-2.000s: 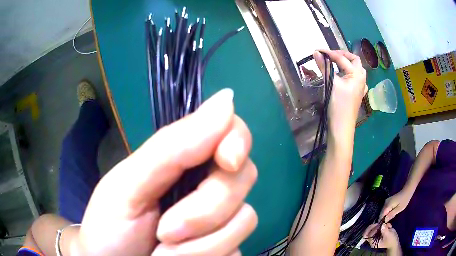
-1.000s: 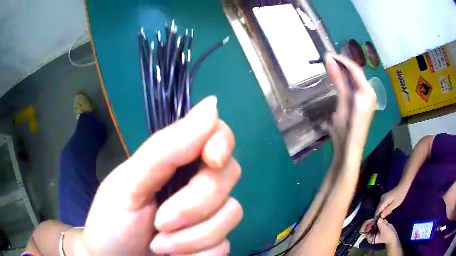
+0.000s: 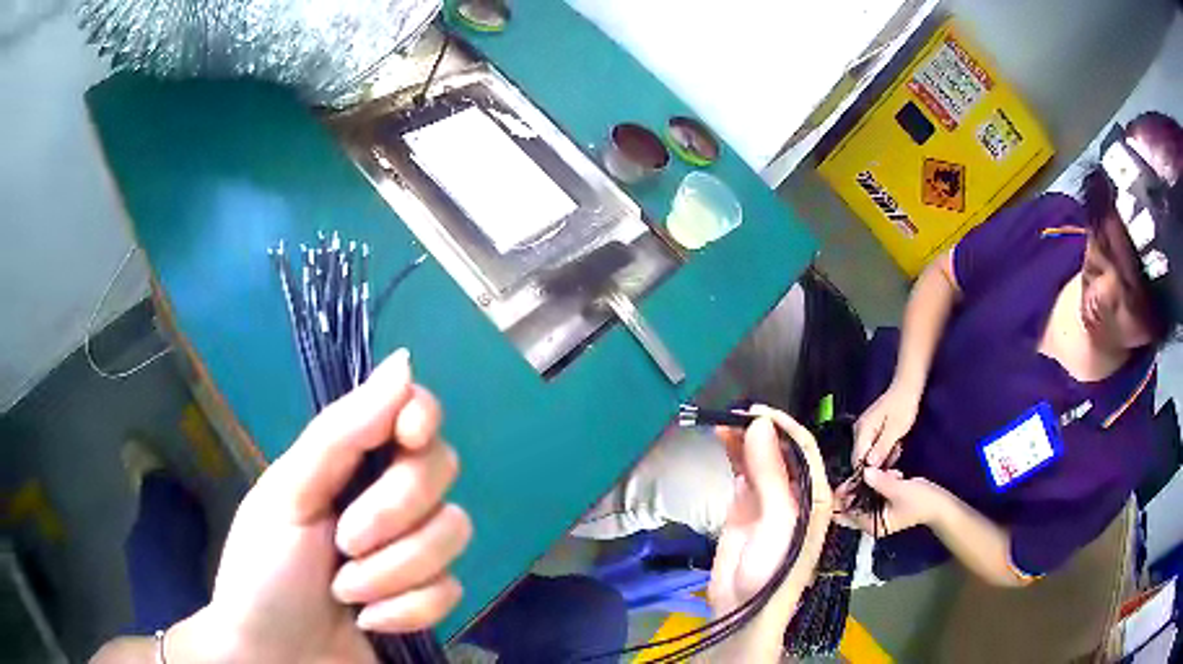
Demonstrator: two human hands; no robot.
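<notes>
My left hand [image 3: 344, 519] is closed around a thick bundle of black cables [image 3: 331, 324]. Their silver tips fan upward over the green bench, and one cable leans out to the right. My right hand [image 3: 765, 519] holds a few black cables [image 3: 802, 499] between thumb and fingers, their silver ends together and pointing left, at the bench's front edge. The cables curve down over the palm. The solder pot [image 3: 487, 175] has a bright white centre and a metal frame. It lies beyond both hands, touching neither.
A grey metal strip [image 3: 645, 337] projects from the pot's near corner. A red-brown tub [image 3: 636, 152], a green-rimmed tin [image 3: 692, 139] and a clear plastic cup [image 3: 703, 210] stand right of the pot. Silver foil duct [image 3: 260, 39] hangs upper left. A seated person [image 3: 1038, 350] handles cables at right.
My right hand has moved from over the pot down towards me, off the bench's edge, still with its cables. The view has swung right and shows more of the seated person. My left hand keeps its bundle.
</notes>
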